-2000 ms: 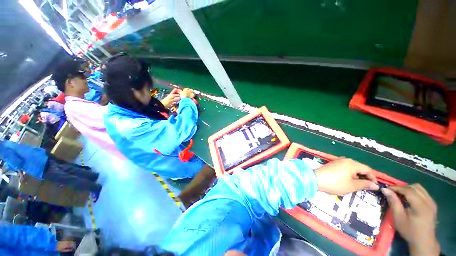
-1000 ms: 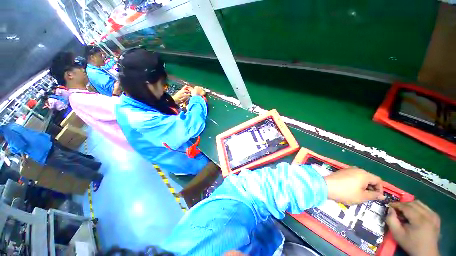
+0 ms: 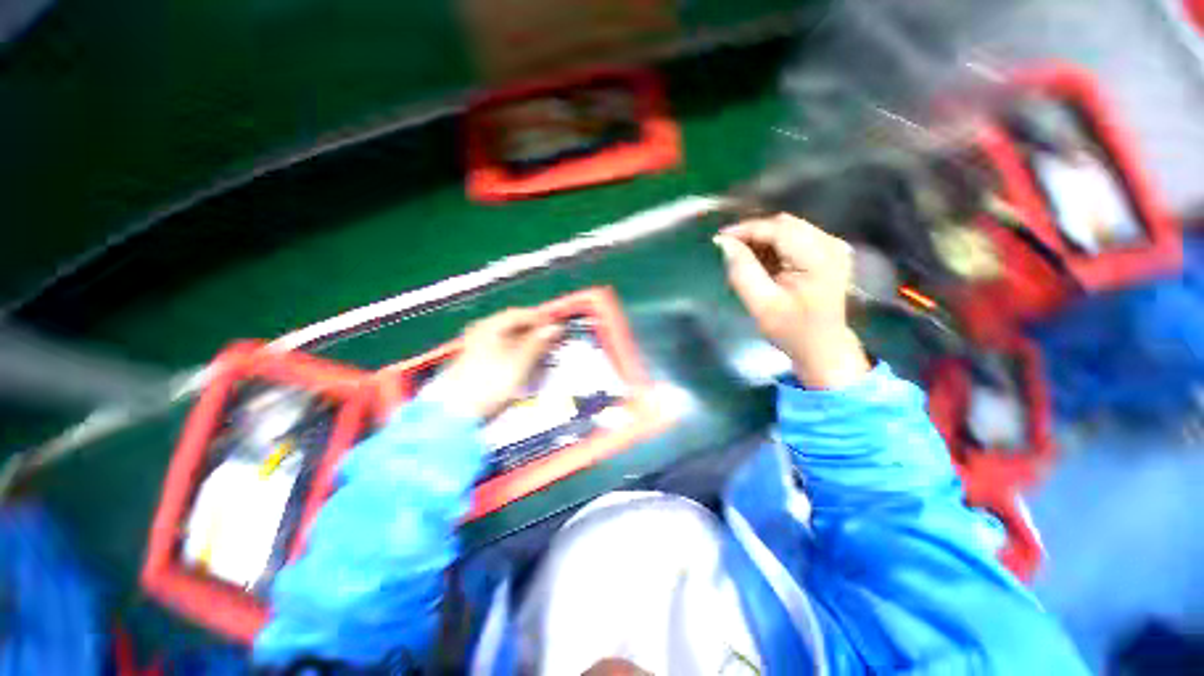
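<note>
The frame is motion-blurred. An opened tablet (image 3: 552,403) with white and dark insides lies in a red-orange holding frame (image 3: 561,475) on the green bench in front of me. My left hand (image 3: 495,359) is over its upper left part, fingertips near the top rim. Whether it holds anything cannot be told. My right hand (image 3: 792,280) is raised to the right of the frame, apart from it, with thumb and fingers curled towards each other. No held thing can be made out at its fingertips.
Another framed tablet (image 3: 244,495) lies at the left, close beside mine. One framed tablet (image 3: 574,132) lies on the green channel beyond the chipped white edge (image 3: 489,271). More framed tablets (image 3: 1083,185) are at the right, near blurred dark items and a pale yellowish thing (image 3: 964,251).
The view has swung to the right. My right hand has left the tablet and moved up and to the right. My left hand is still over the tablet. The neighbouring worker is out of view.
</note>
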